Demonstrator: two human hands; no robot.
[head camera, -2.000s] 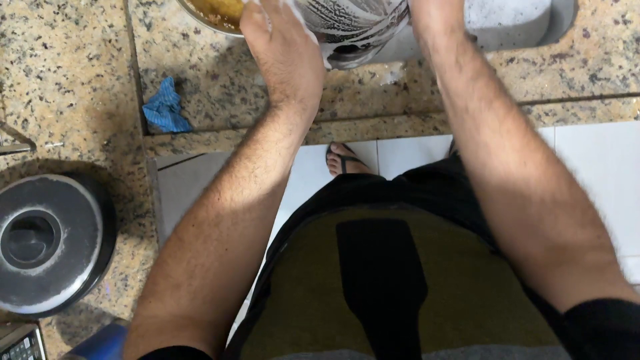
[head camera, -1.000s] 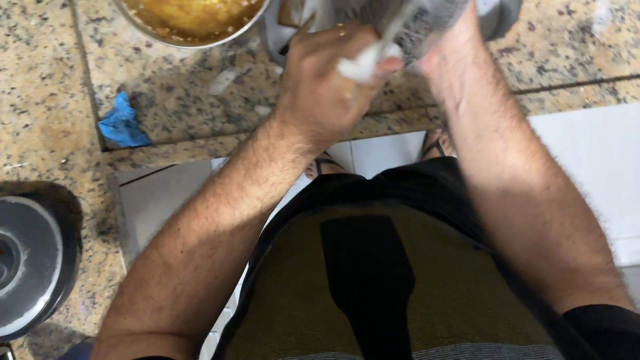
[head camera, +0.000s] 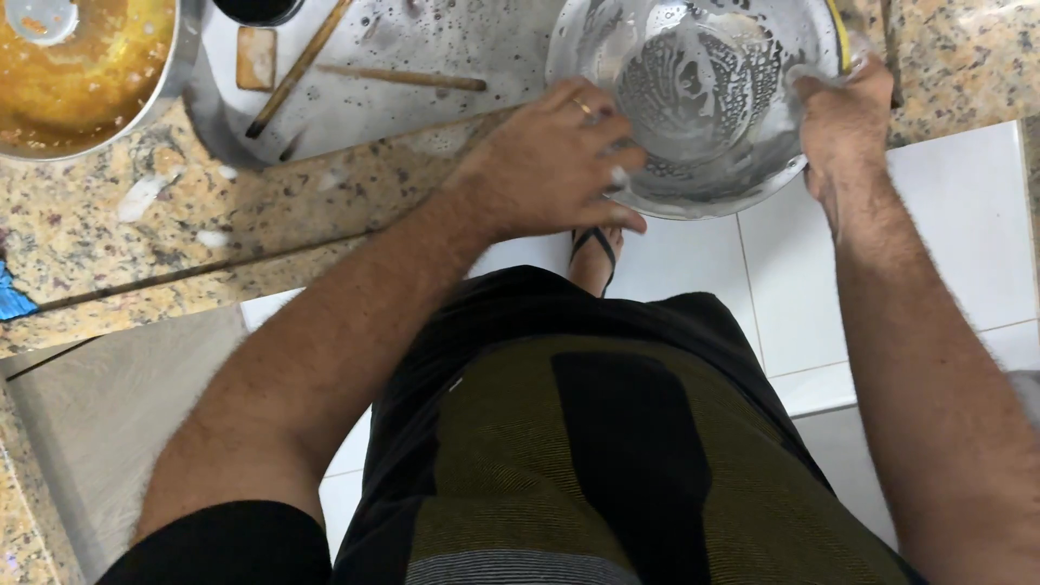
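A round metal bowl or pan (head camera: 699, 97), its inside streaked with soap suds, is tilted over the counter's front edge at the upper right. My right hand (head camera: 849, 122) grips its right rim, and a bit of a yellow item, perhaps a sponge, shows beside the fingers. My left hand (head camera: 561, 162) is at the left side of the rim with fingers spread and suds on them; whether it touches the metal is unclear.
The metal sink (head camera: 422, 114) holds two wooden-handled utensils (head camera: 301, 65), a small tan block (head camera: 256, 58) and a dark round vessel (head camera: 258, 6). A pan of yellowish liquid (head camera: 89, 89) stands left on the granite counter (head camera: 268, 203). Blue crumpled material (head camera: 12, 296) lies far left.
The view has shifted rightward. My left hand, closed near the soapy metalware a second ago, now has its fingers spread. The bowl's inside has come into fuller view.
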